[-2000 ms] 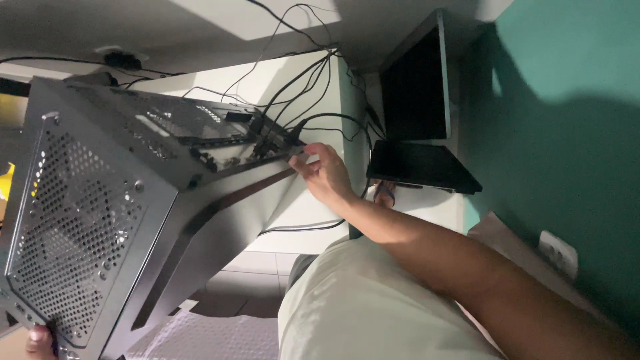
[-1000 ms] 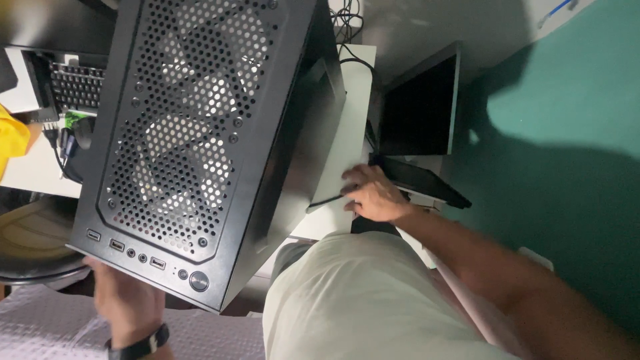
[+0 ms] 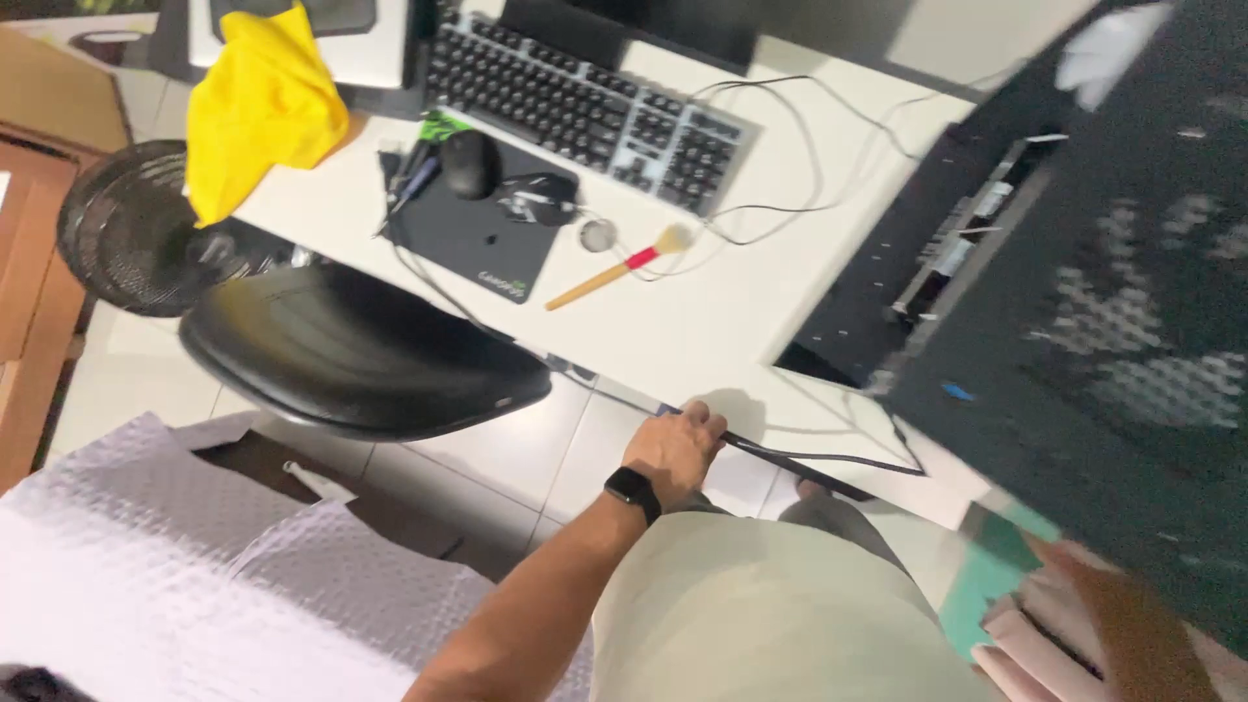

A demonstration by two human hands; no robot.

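Note:
My left hand (image 3: pixel 678 448), with a black watch on its wrist, has its fingers curled at the desk's front edge over a thin dark strip (image 3: pixel 799 472); whether it grips the strip cannot be told. A thin black cable (image 3: pixel 829 456) runs right from beside the fingers. The black computer case (image 3: pixel 1072 292), blurred, tilts large across the right side, with perforated areas and a slot showing. Below it is a blurred forearm (image 3: pixel 1141 624), apparently my right; that hand is hidden. A brush (image 3: pixel 604 283) with a wooden handle and red band lies on the desk.
On the white desk (image 3: pixel 682 322) are a keyboard (image 3: pixel 585 112), a black mouse (image 3: pixel 470 164) on a dark mouse pad (image 3: pixel 468 234), a yellow cloth (image 3: pixel 263 117) and loose cables. A black chair (image 3: pixel 361 351) stands at the front edge, near a mesh basket (image 3: pixel 127 229). Bubble wrap (image 3: pixel 195 546) lies lower left.
The view has swung left over the desk. My left hand has left the lower corner of the case and is now at the desk's front edge. The case now shows at the right.

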